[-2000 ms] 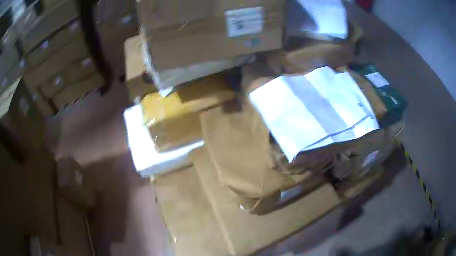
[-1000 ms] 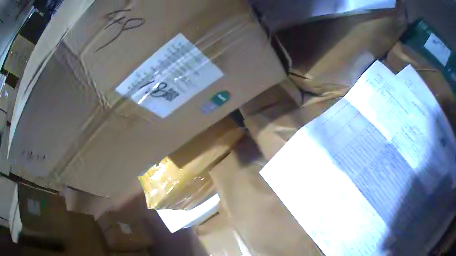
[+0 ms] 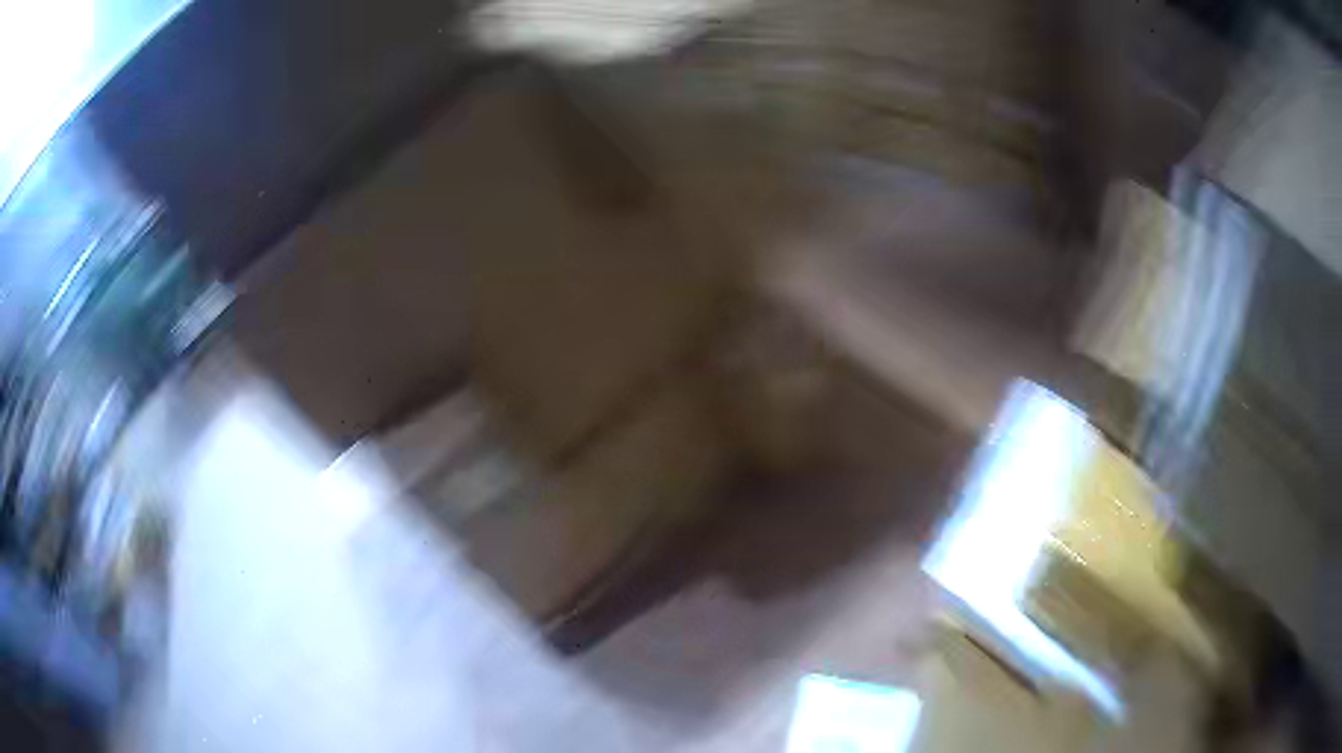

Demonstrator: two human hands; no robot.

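Observation:
The picture is strongly blurred and neither of my hands can be made out in it. At the lower right, a yellow taped parcel point(image 3: 1126, 515) lies against a bright white flat item point(image 3: 1008, 478). A small white rectangle point(image 3: 851, 716) shows at the bottom edge; its kind cannot be told. Brown cartons or parcels point(image 3: 589, 294) fill the middle as smeared shapes. No sticker or print can be read.
A large pale surface point(image 3: 295, 589), perhaps a desk, spans the lower left. Blurred, mixed objects point(image 3: 103, 338) stand at the left edge. A brown carton with pale streaks point(image 3: 1133, 280) is at the upper right. Pinkish floor point(image 3: 765, 633) shows between.
The view has swung away from the large labelled carton and the printed sheets. The yellow parcel now sits at the lower right, and a pale surface has appeared at the lower left.

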